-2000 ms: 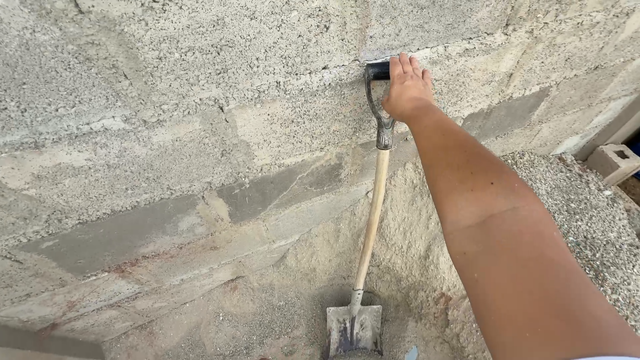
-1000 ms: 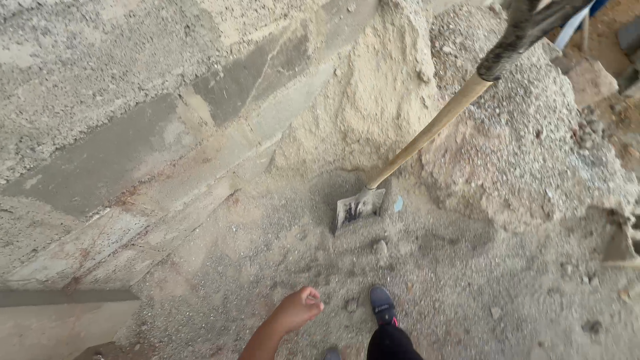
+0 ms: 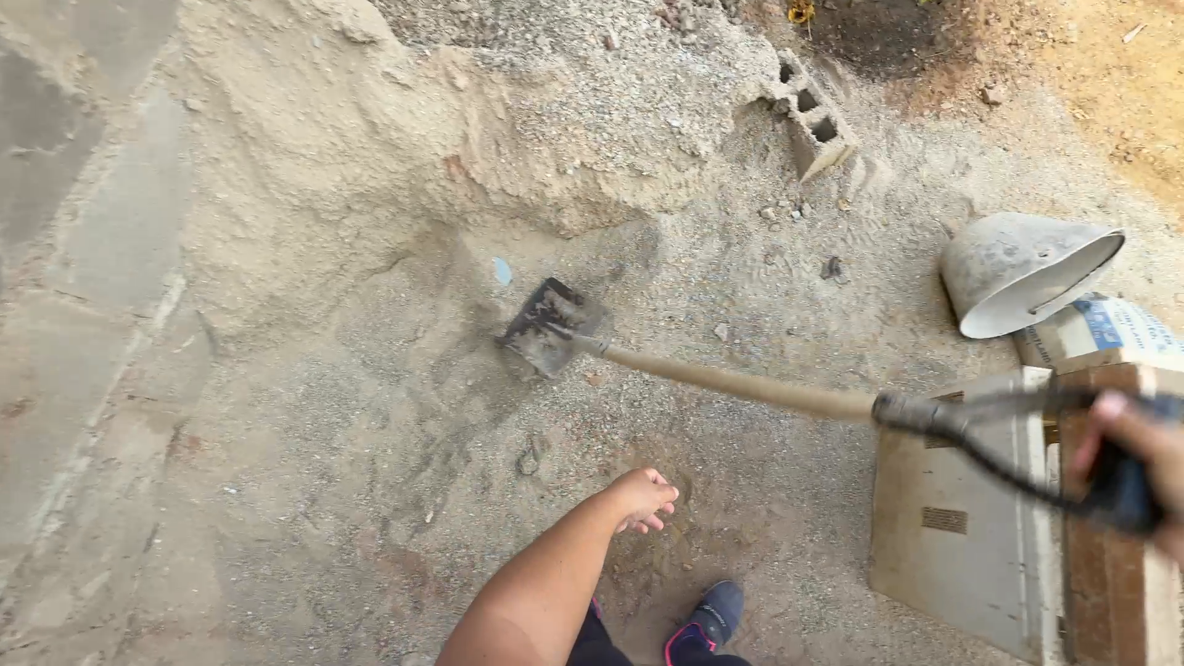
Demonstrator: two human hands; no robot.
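Observation:
My right hand [image 3: 1142, 453], blurred at the right edge, grips the black D-handle of a square-bladed shovel [image 3: 740, 381]. The shovel's wooden shaft slants down to the left, and its dirty metal blade [image 3: 552, 326] lies on the gravelly ground near the foot of a sand pile [image 3: 370, 157]. Below the shaft, my left hand [image 3: 645, 500] hangs in the air with its fingers loosely curled and nothing in them. It touches neither the shovel nor the ground.
A concrete block wall [image 3: 92, 277] runs along the left. A hollow concrete block [image 3: 819, 125] sits beside the pile. At the right are a tipped pale bucket [image 3: 1017, 268], a printed bag [image 3: 1101, 328] and a boxy white panel [image 3: 953, 527]. My shoe [image 3: 717, 615] is at the bottom.
The shovel, upright by the wall two seconds ago, is now tilted away from it, its handle at the right in my right hand. The view has swung right. My left hand has come into view.

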